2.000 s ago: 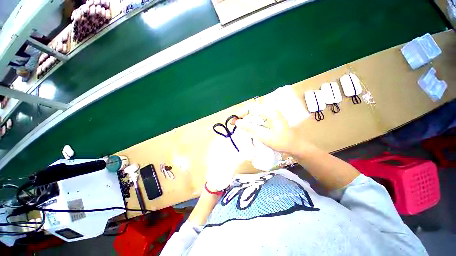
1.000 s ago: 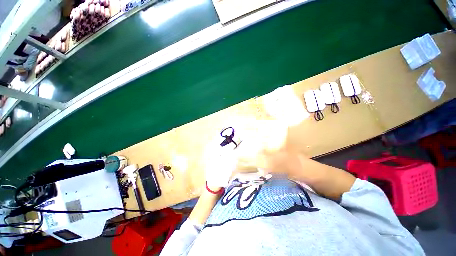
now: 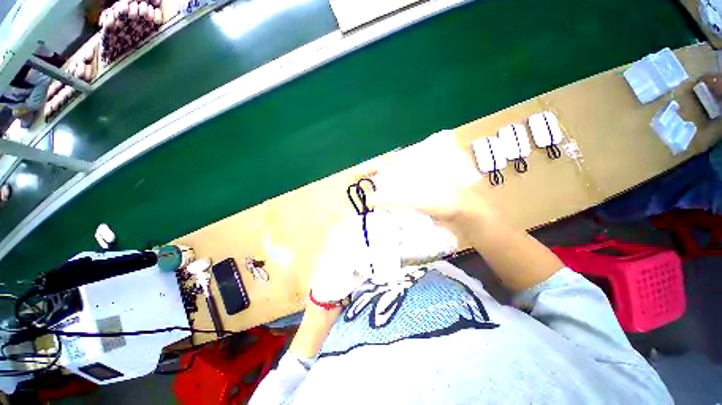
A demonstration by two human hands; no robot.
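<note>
A white device [image 3: 383,237] with a black cord [image 3: 365,207] is in front of my body; the cord runs along it and ends in a loop beyond it. My left hand [image 3: 339,267], in a white glove, is closed around the device; its outline blends with it in the glare. My right hand [image 3: 445,207] is over the right side of the device, its fingers washed out by glare, so its grip cannot be told. A white crumpled cloth-like thing [image 3: 429,239] lies below my right hand. A bright white sheet-like patch [image 3: 447,162] lies beyond it.
Three white devices [image 3: 514,144] with black cords stand in a row on the brown bench [image 3: 586,170]. Clear trays [image 3: 655,75] are far right. A black phone [image 3: 230,285] and white machine [image 3: 127,316] are left. A green belt [image 3: 317,134] runs beyond; a pink stool [image 3: 633,285] is right.
The cord loop, partly hidden a second ago, now shows fully, standing away from the device. My right hand has shifted slightly away from my body. The view has shifted slightly.
</note>
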